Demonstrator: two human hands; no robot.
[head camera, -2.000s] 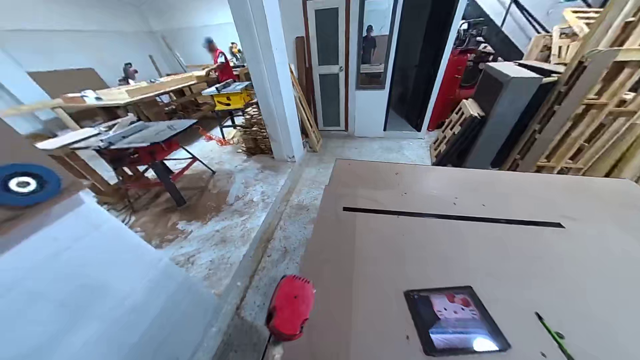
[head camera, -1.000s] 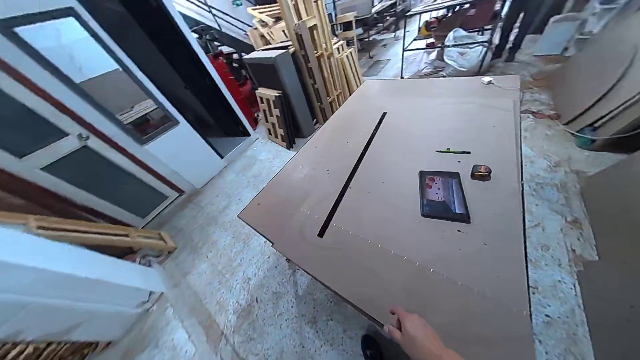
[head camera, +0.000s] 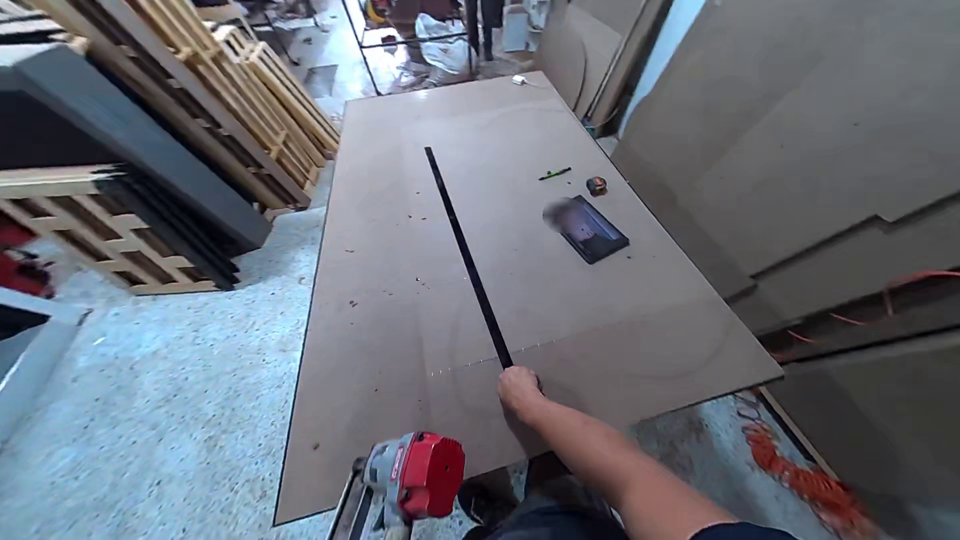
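Observation:
My right hand (head camera: 523, 389) is closed around the near end of a long dark straight strip (head camera: 466, 259) that lies lengthwise on a large brown sheet panel (head camera: 645, 300). At the bottom, left of that arm, is a red and grey pneumatic nailer (head camera: 424, 476). My left hand is out of view, so whether it holds the nailer does not show. A tablet (head camera: 592, 231) lies right of the strip, with a tape measure (head camera: 597, 185) and a green pen-like tool (head camera: 555, 174) beyond it. A stitched line of small bright marks crosses the panel near my right hand.
Wooden frames (head camera: 210, 90) and a grey padded panel (head camera: 142, 135) lean at the left. Large brown sheets (head camera: 810, 150) stand along the right side. An orange coiled hose (head camera: 795, 472) hangs at the lower right. A person's legs (head camera: 486, 26) show beyond the table.
My right hand now grips the strip; one second ago a hand was at the panel's near edge, away from it. The view has swung round considerably.

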